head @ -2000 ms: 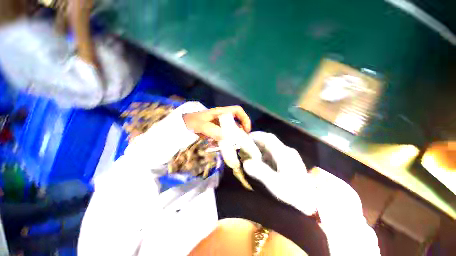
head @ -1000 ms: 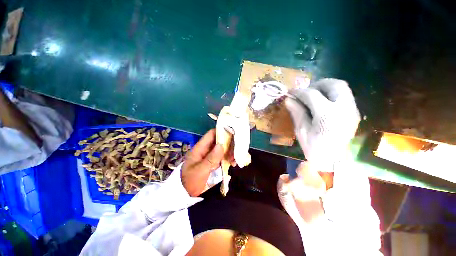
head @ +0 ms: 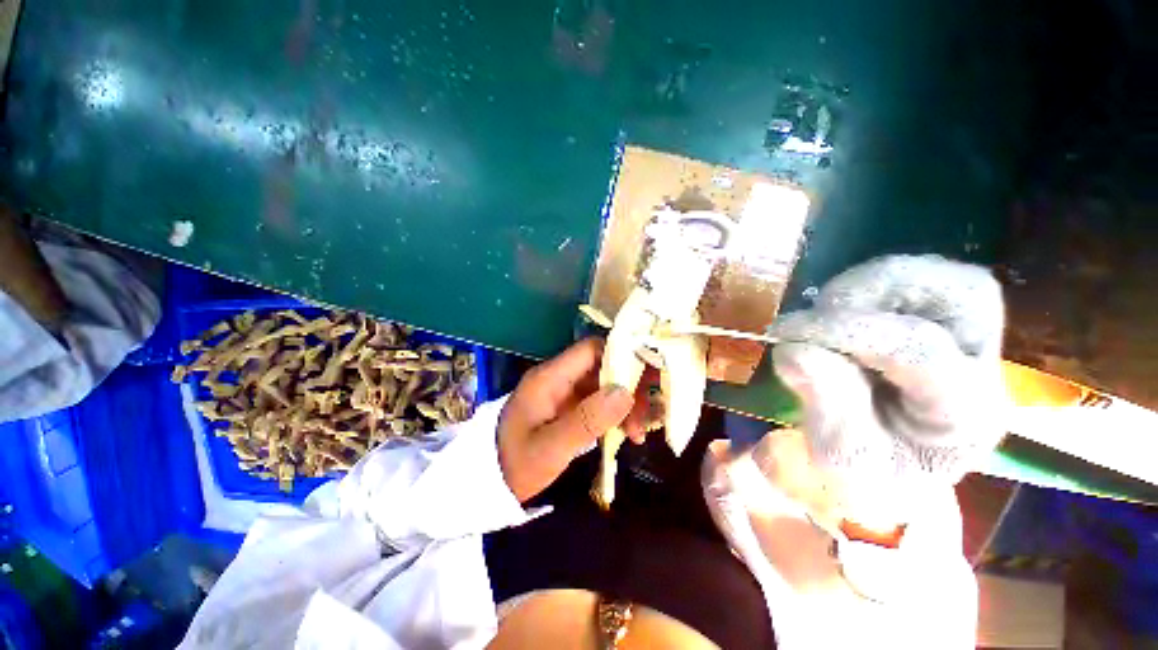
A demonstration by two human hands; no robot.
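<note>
My bare left hand (head: 565,419) holds several pale cream leg parts (head: 683,394) at the bench edge, their ends hanging below the fingers. My right hand (head: 895,362), in a white knit glove, is closed on a thin pale glue stick (head: 737,333). The stick's tip touches or nearly touches the upper ends of the leg parts. Behind them a tan cardboard pad (head: 622,229) lies on the green bench with a white glue patch (head: 679,273) and a small ring (head: 706,229) on it. The fingertips of the left hand are partly hidden behind the parts.
A blue crate (head: 210,457) heaped with tan leg parts (head: 330,394) stands at the left. The green bench (head: 419,165) spans the top. Another person's sleeve (head: 76,318) shows at the far left. A brown carton (head: 1022,612) is low at the right, below a bright strip (head: 1079,419).
My right hand has moved from the glue patch toward the wearer and right, bringing the stick to the leg parts. My left hand has shifted slightly right with the parts.
</note>
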